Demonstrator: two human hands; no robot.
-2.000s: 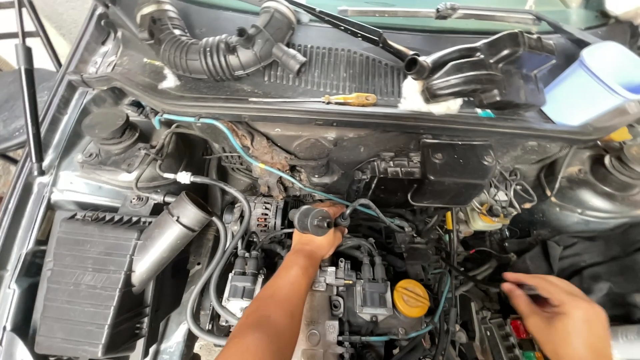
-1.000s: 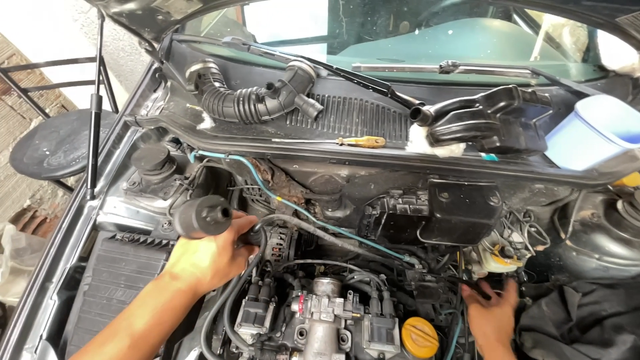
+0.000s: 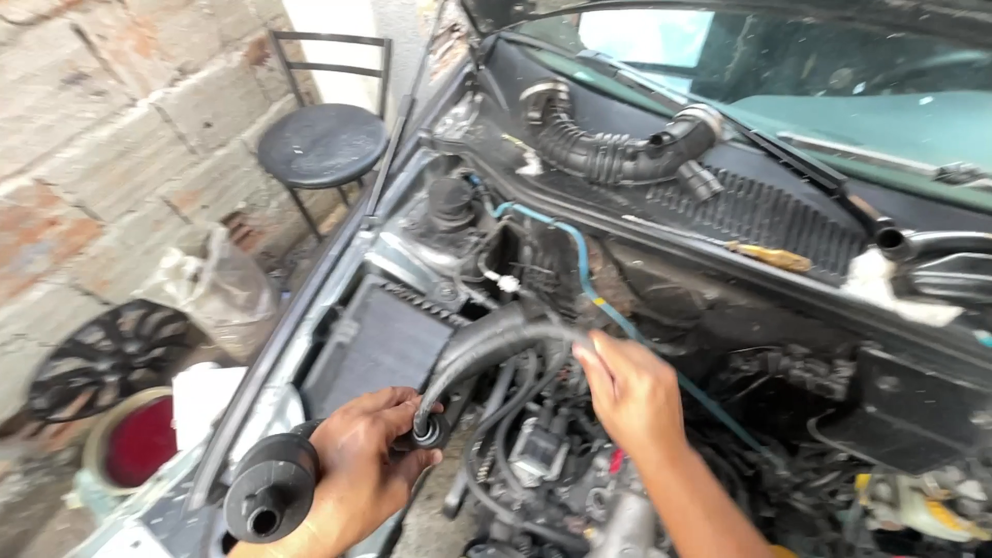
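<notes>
My left hand [image 3: 376,457] grips the end fitting of a black rubber hose [image 3: 496,345] over the left front of the engine bay. A black plastic canister [image 3: 273,484] with an open port hangs by that wrist; how it joins the hose is hidden by the hand. My right hand [image 3: 632,384] is closed around the other visible part of the hose, which arches between the two hands. Below the arch are the black air filter housing [image 3: 376,341] and an ignition coil [image 3: 539,449] with black leads.
A corrugated intake hose [image 3: 612,155], a yellow-handled screwdriver [image 3: 771,256] and a white rag [image 3: 883,287] lie on the cowl. Left of the fender stand a black chair [image 3: 322,143], a plastic bag [image 3: 232,298], a wheel cover [image 3: 108,356] and a round container [image 3: 143,442] with red contents.
My left hand and the canister have moved left, away from the engine's middle. My right hand has left the right side of the bay and now holds the hose. The view has swung left.
</notes>
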